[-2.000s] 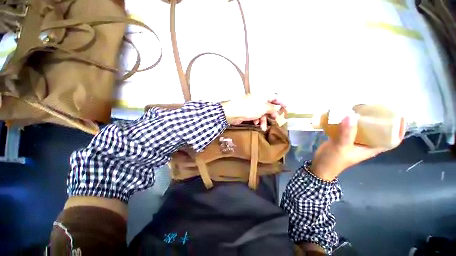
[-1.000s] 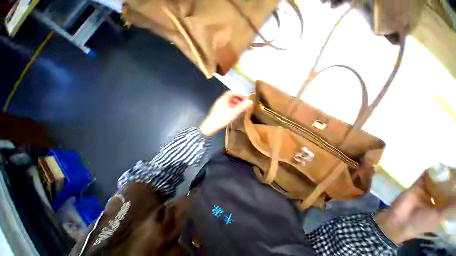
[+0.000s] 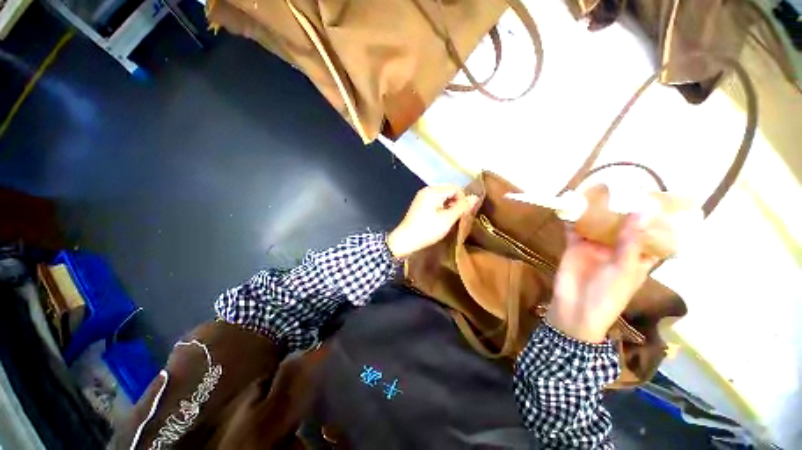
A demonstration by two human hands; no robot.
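A tan-brown handbag [image 3: 489, 286] rests on my lap against the table edge, its mouth open with the gold zipper [image 3: 519, 240] showing. My left hand [image 3: 433, 217] pinches the bag's top corner at the far left end of the mouth. My right hand [image 3: 607, 264] holds a squeeze bottle [image 3: 629, 220] above the bag, washed out by glare. The bottle's white nozzle [image 3: 530, 200] points left, a little short of my left fingertips. My right hand and sleeve hide the bag's front centre and part of its right side.
More brown bags lie on the white-covered table [image 3: 563, 105], one large bag [image 3: 396, 61] hanging over its near edge and another bag [image 3: 703, 39] at the upper right. A dark apron [image 3: 396, 378] covers my lap. Blue bins [image 3: 101, 294] stand at the lower left on the dark floor.
My right hand has come in from the lower right with the bottle, up over the bag mouth. My left hand has shifted slightly right on the corner. The view has moved a little.
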